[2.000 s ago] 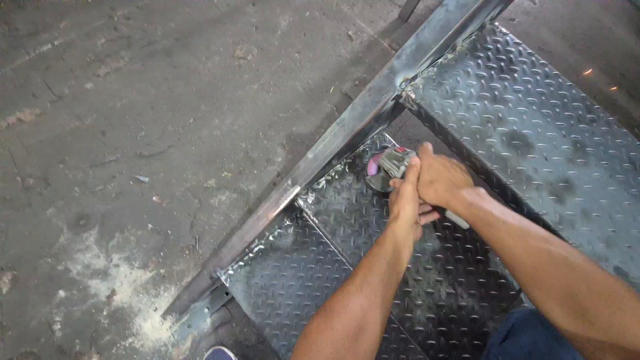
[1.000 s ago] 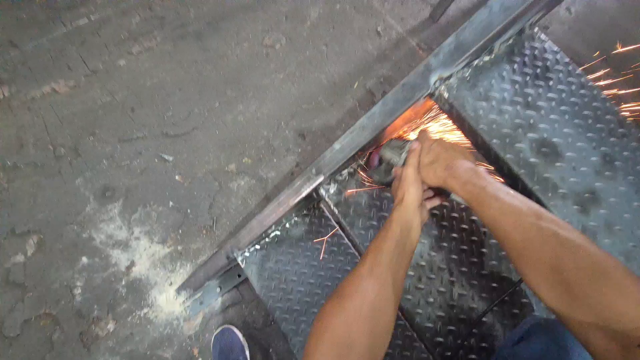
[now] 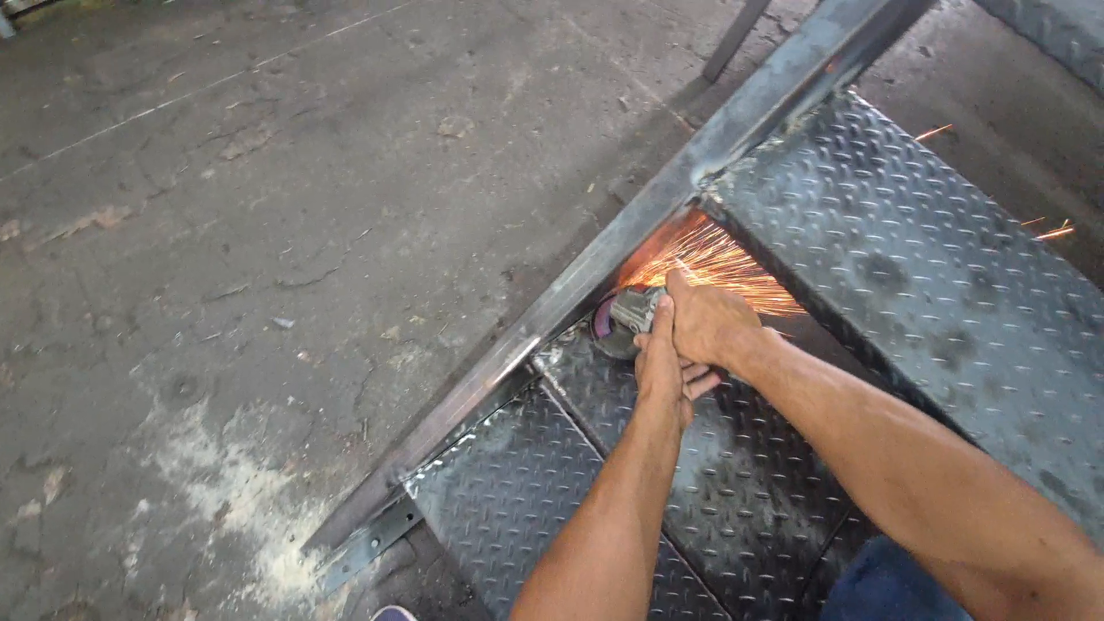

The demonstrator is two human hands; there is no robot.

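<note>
My left hand (image 3: 666,366) and my right hand (image 3: 709,319) are both closed around an angle grinder (image 3: 636,309), whose body they mostly hide. Its purple-marked disc (image 3: 601,317) is at the inner side of a long steel stringer (image 3: 621,228), near the edge of a diamond-plate steel tread (image 3: 716,457). Orange sparks (image 3: 724,267) fan out to the right, through the gap below the upper tread (image 3: 931,259). Where exactly the disc touches the metal is hidden.
Another diamond-plate tread (image 3: 509,492) lies at the lower left, beside a drilled steel bracket (image 3: 375,539). A concrete floor (image 3: 259,259) with pale dust spreads left of the stringer. A metal bar (image 3: 733,39) stands at the top, and a shoe tip (image 3: 393,613) shows at the bottom.
Two seconds ago no sparks came from the disc; by one second ago they were flying, and they still stream out. Both hands have stayed on the grinder.
</note>
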